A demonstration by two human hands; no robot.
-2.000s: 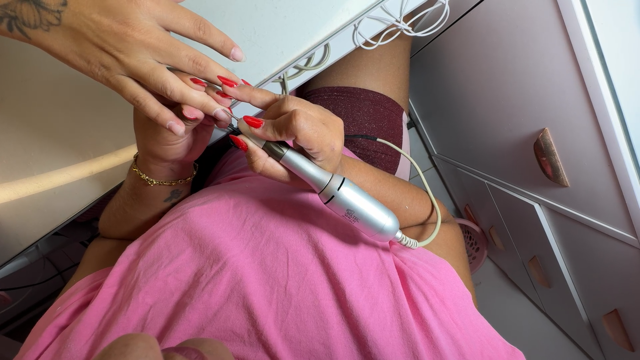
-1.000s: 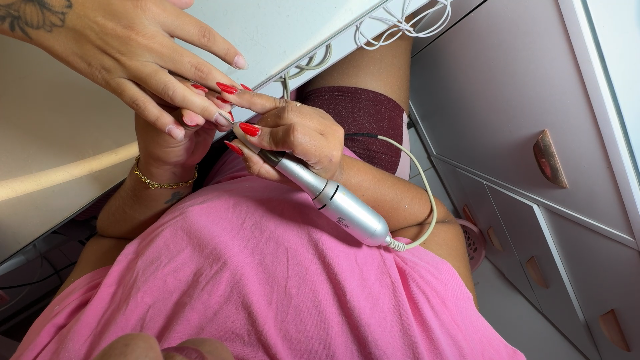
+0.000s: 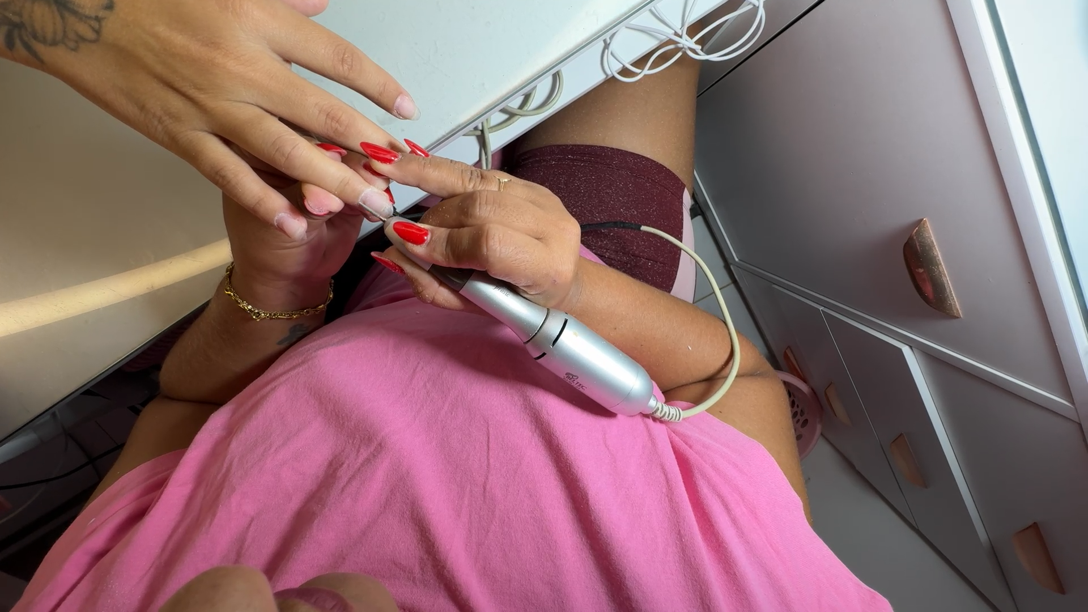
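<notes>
A silver electric nail drill (image 3: pixel 586 359) lies diagonally over my pink shirt, its cord curving out of the rear end. My right hand (image 3: pixel 501 234), with long red nails, grips the drill near its tip, which is at a fingernail (image 3: pixel 375 202) of another person's hand (image 3: pixel 246 102). That hand reaches in from the upper left, palm down, fingers spread, with a flower tattoo near the wrist. Beneath it, my left hand (image 3: pixel 293 229) holds one of its fingers; much of my left hand is hidden. A gold chain bracelet (image 3: pixel 276 313) circles my left wrist.
A white table (image 3: pixel 476 51) spans the top, with bundled white cables (image 3: pixel 680 38) hanging at its edge. Light grey drawers (image 3: pixel 858 161) with copper-coloured handles (image 3: pixel 931 268) stand at the right. A pink perforated container (image 3: pixel 801 412) sits low between my leg and the drawers.
My right hand and the drill have shifted slightly about the same fingernail. The other person's hand and my left hand stay nearly in place.
</notes>
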